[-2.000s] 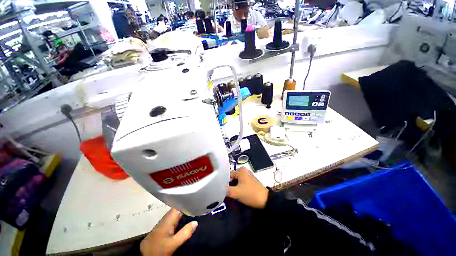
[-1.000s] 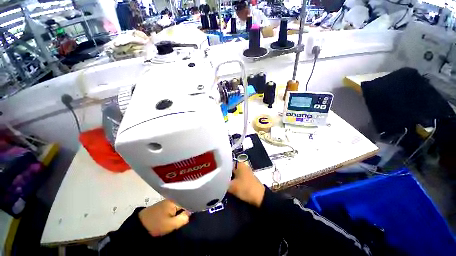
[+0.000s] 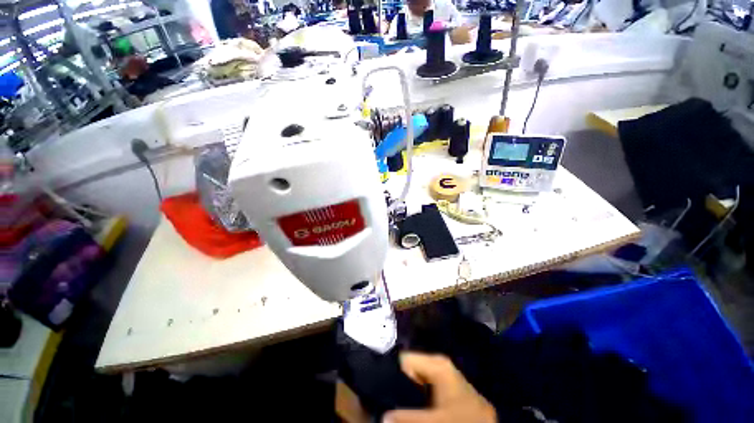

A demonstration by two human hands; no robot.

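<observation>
The white machine head with a red label (image 3: 318, 223) stands in front of me. Below it, the white needle area and bed end (image 3: 369, 322) are exposed. A black garment (image 3: 372, 376) hangs over the front of the bed end. My right hand (image 3: 446, 392) grips the garment from the right, slightly blurred. A patch of skin (image 3: 350, 405) shows at the garment's left side, at the bottom edge. It may be my left hand, mostly hidden by cloth, and its grip cannot be told.
A blue crate (image 3: 628, 330) with black cloth is at the right. On the table (image 3: 198, 310) are a phone (image 3: 436, 233), a tape roll (image 3: 447, 187), thread cones and a control panel (image 3: 522, 163). A red-orange cloth (image 3: 207, 231) lies left of the head. A person (image 3: 438, 11) is at the back.
My hands have moved from beside the needle down and towards me with the garment, uncovering the bed end. My left hand has nearly gone from view. The camera view has shifted.
</observation>
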